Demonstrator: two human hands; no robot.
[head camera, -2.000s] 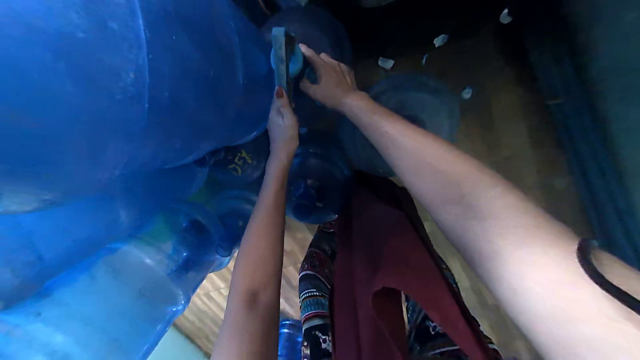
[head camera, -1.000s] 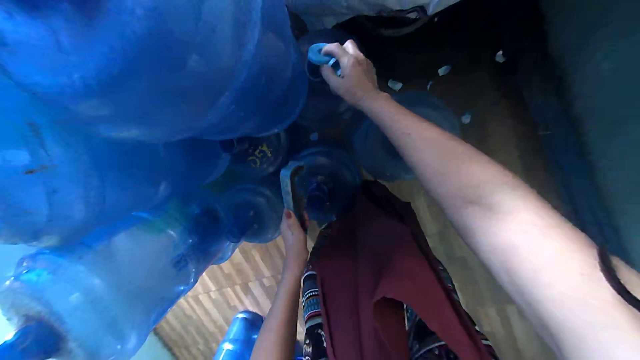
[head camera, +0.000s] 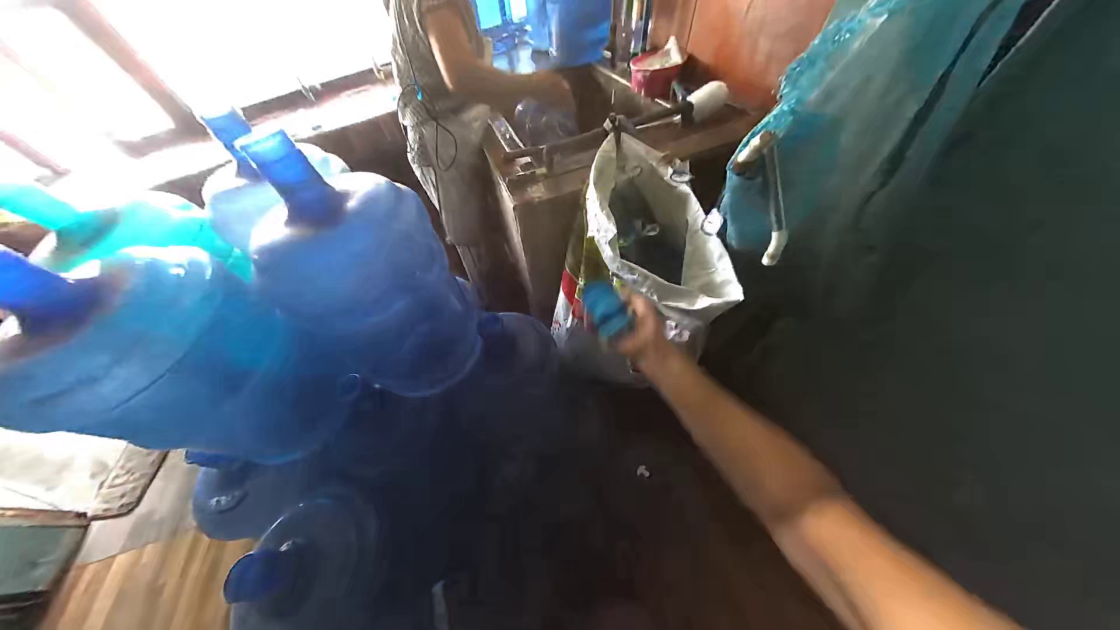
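My right hand is closed on a blue plastic bottle cap, in front of the upper side of an open white woven sack. My left hand is out of view; a thin pale piece, perhaps the end of the tool it held, shows at the bottom edge. Large blue water jugs stand and lean at left, among them one with a blue neck and another lying lower. More capped jugs stand in shadow below, one near the bottom.
A person stands behind the jugs with an arm over a sink-like basin. A red tub and a white roller-shaped item are beside it. Teal plastic sheeting hangs at right. A small white scrap lies on the floor.
The blue cap has come off the jug's neck in my right hand and is now by the sack. My left hand, which held a flat tool, has left the frame. The view has swung up.
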